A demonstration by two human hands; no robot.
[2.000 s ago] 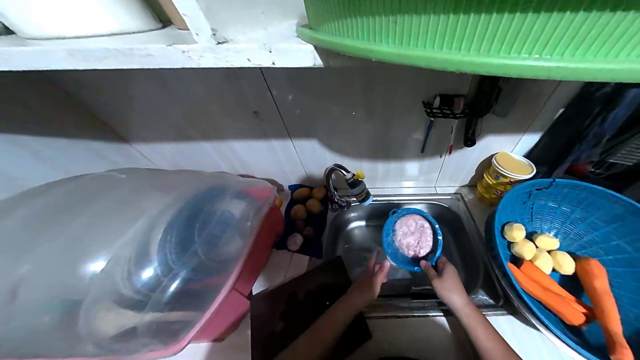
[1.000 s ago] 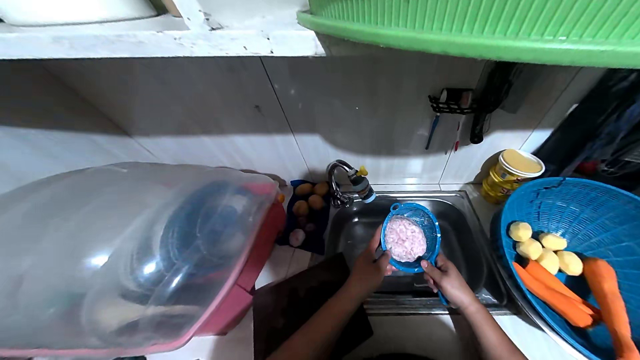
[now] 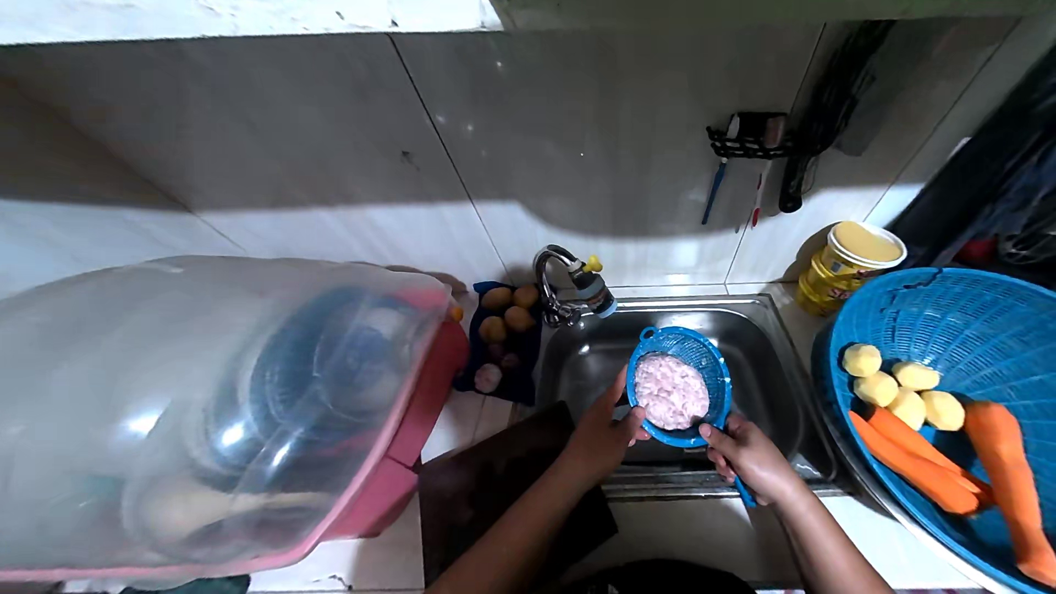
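Over the stainless steel sink [image 3: 767, 388] I hold a blue plastic strainer [image 3: 701, 359] with a pale pink, minced-looking mass [image 3: 670, 392] in it. My left hand [image 3: 606, 433] grips its rim at the lower left. The strainer's handle is in my right hand [image 3: 751, 458], its end sticking out below the palm. A curved faucet [image 3: 557, 272] with a filter head stands behind the sink, left of the strainer. No water is seen running from it.
Right of the sink, a blue basket [image 3: 973, 330] holds peeled potatoes [image 3: 907, 408] and carrots [image 3: 932, 470], near a yellow tub [image 3: 837, 272]. Potatoes [image 3: 507, 318] lie left of the faucet. A dark board [image 3: 511, 495] and a pink dish container with a clear cover [image 3: 429, 396] are at left.
My left hand has shifted along the strainer's rim, and the strainer's handle now shows below my right hand. The view has tilted down and away from the green object overhead.
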